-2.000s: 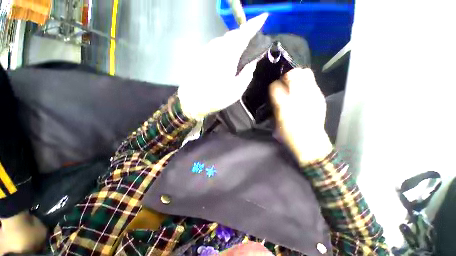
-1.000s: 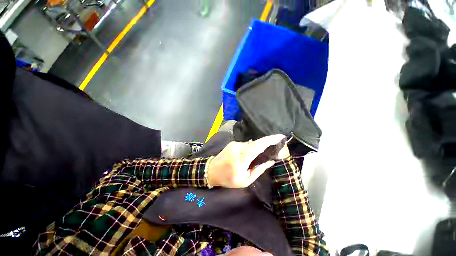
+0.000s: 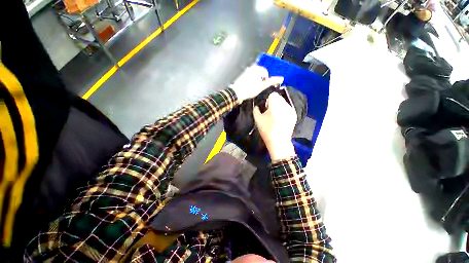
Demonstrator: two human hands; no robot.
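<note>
A black fabric bag (image 3: 242, 123) hangs between my hands over the near side of the blue tote, with a pale curved line along part of its opening. My left hand (image 3: 250, 83) holds its upper far edge, fingers closed on the fabric. My right hand (image 3: 277, 120) grips the bag nearer to me, thumb and fingers on its edge. The hands are close together. My fingertips are partly hidden by fabric.
The blue tote (image 3: 320, 85) holds a grey flat piece (image 3: 305, 128). A long white table (image 3: 360, 154) runs along the right, with black bags (image 3: 424, 110) piled on its far side. A person's dark sleeve with yellow stripes (image 3: 18, 154) is at the left edge.
Both hands have moved forward from the lap to over the tote with the bag. The view has tilted up, showing more floor and table. The bag's wide grey panel no longer faces me.
</note>
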